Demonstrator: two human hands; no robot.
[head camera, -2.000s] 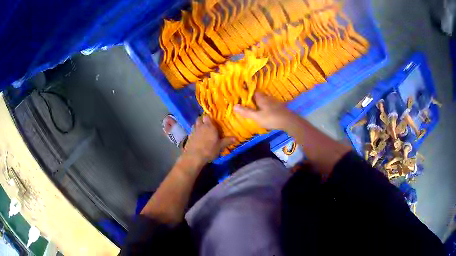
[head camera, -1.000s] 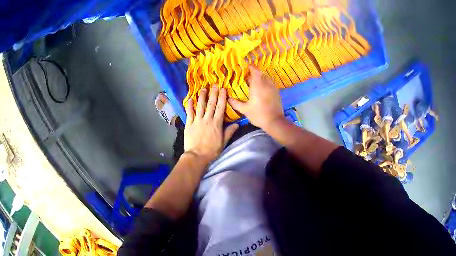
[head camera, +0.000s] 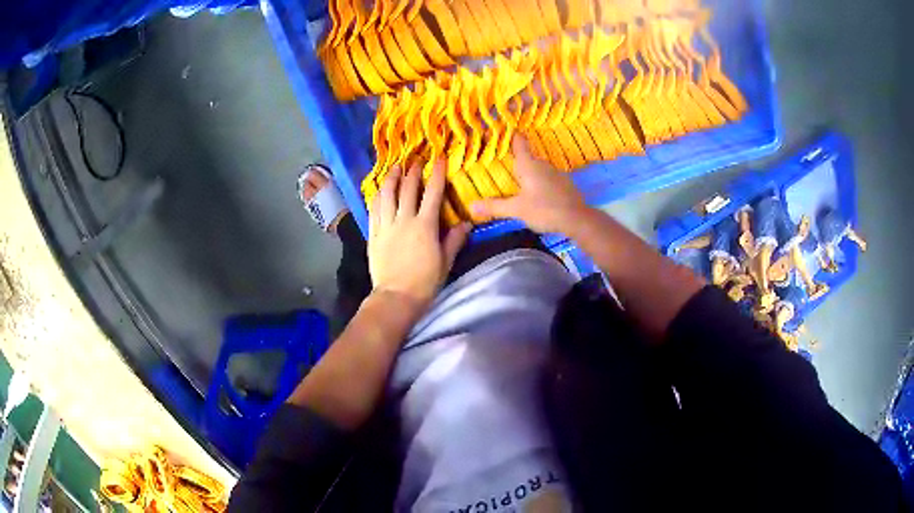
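Observation:
Orange strap pieces stand on edge in two long rows inside a large blue crate. My left hand lies on the near left end of the nearer row, fingers spread over the pieces. My right hand is beside it, thumb toward the left hand and fingers against the pieces. Both hands touch the row near the crate's near edge. Whether either hand grips a piece is hard to tell, as the fingertips blend into the straps.
A second blue crate at right holds tan and blue pieces. The curved tan bench runs along the left, with an orange pile at its lower end. A blue plastic stool or crate and a sandalled foot are on the floor.
My left hand has moved from the crate's near edge onto the strap row. My right hand has stayed beside it. The camera view has shifted, showing more of the bench's orange pile.

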